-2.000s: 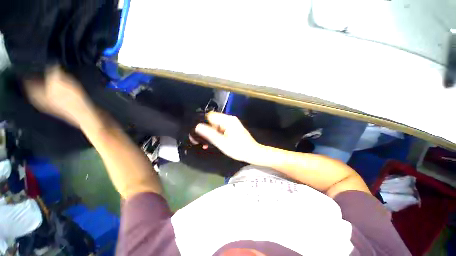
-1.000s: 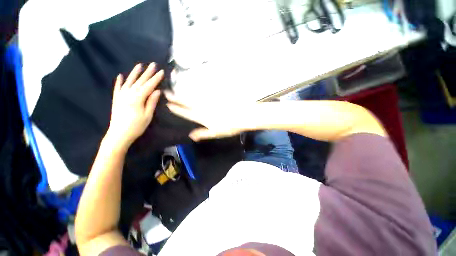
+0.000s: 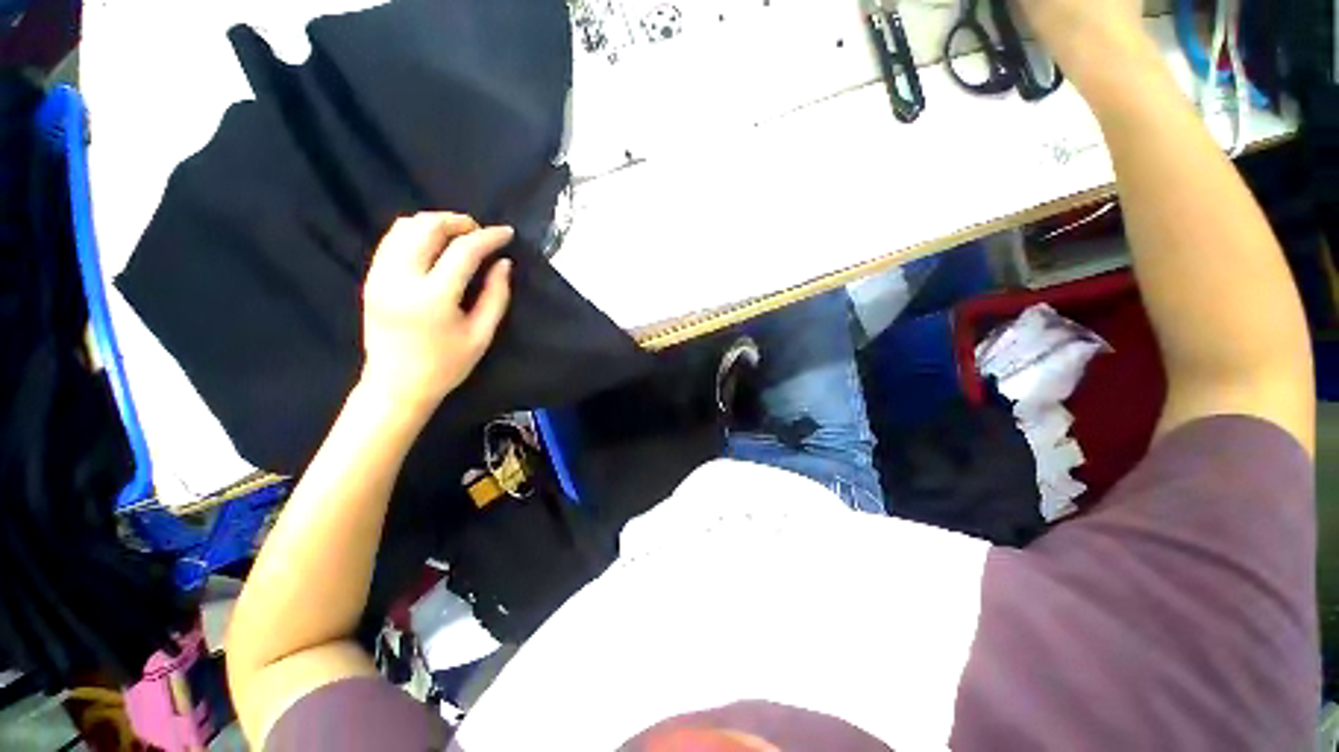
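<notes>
A black fabric panel (image 3: 279, 279) lies across the left of the white table (image 3: 734, 191) and hangs over its front edge. My left hand (image 3: 438, 301) lies on the panel with its fingers curled; whether it pinches the cloth is not clear. My right hand (image 3: 1069, 18) reaches to the top edge of the picture beside the black shears (image 3: 987, 56), and its fingers are mostly cut off. Black thread snips (image 3: 896, 66) lie left of the shears.
A blue rail (image 3: 100, 294) runs along the table's left end, with dark cloth (image 3: 44, 397) beyond it. A red bin (image 3: 1123, 375) with white scraps (image 3: 1040, 367) stands below the table at the right. The wooden table edge (image 3: 822, 298) crosses in front of me.
My right hand has left the panel and moved up and right to the shears. My left hand stays on the panel, its fingers now curled. One more second back, both hands were below the table's left end.
</notes>
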